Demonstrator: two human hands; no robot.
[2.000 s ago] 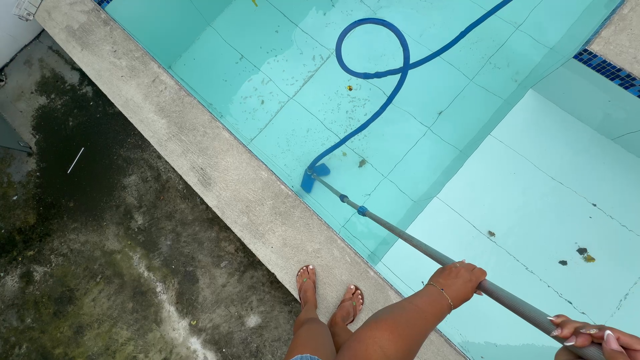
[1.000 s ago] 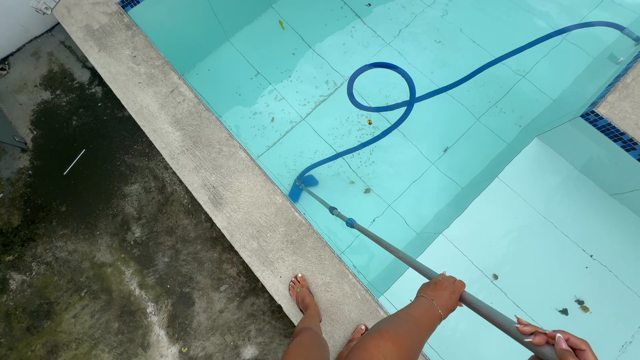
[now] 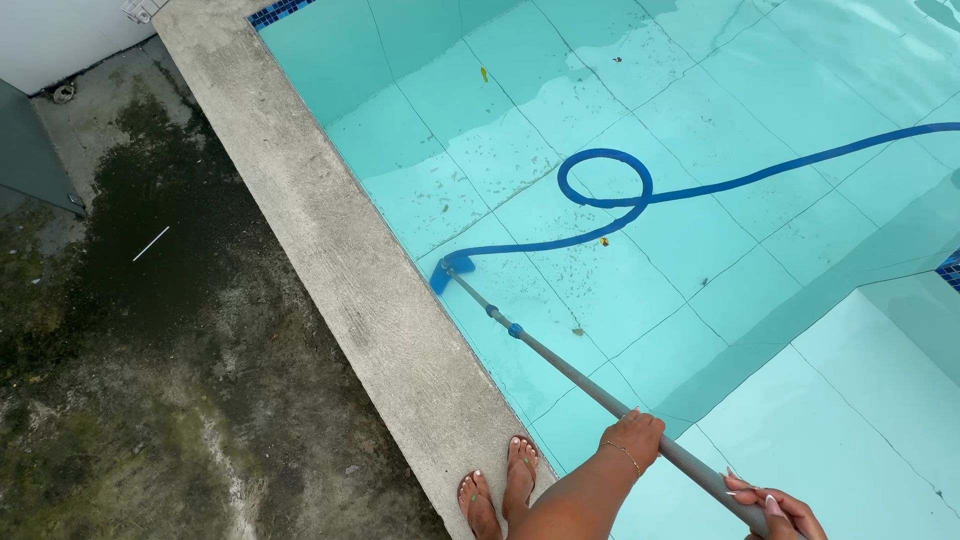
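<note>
My left hand (image 3: 634, 436), with a thin bracelet at the wrist, is closed around a grey telescopic pole (image 3: 574, 373). Lower down the pole, at the bottom right, my right hand (image 3: 776, 510) wraps its end part, with some fingers raised. The pole slants down into the pool, past two blue locking collars, to a blue pool vacuum head (image 3: 452, 271) under water beside the near wall. A blue vacuum hose (image 3: 720, 185) runs from the head, makes one loop and leaves the view at the right.
My feet in flip-flops stand on the narrow concrete coping (image 3: 300, 202). Left of it lies a lower, stained concrete floor (image 3: 150, 360). A pale raised pool ledge (image 3: 840, 420) is at the lower right. Leaves and dark debris dot the pool floor.
The vacuum head has moved along the near wall, away from my feet. The hose's right-hand stretch now lies lower, and its loop is smaller. Both hands stay on the pole.
</note>
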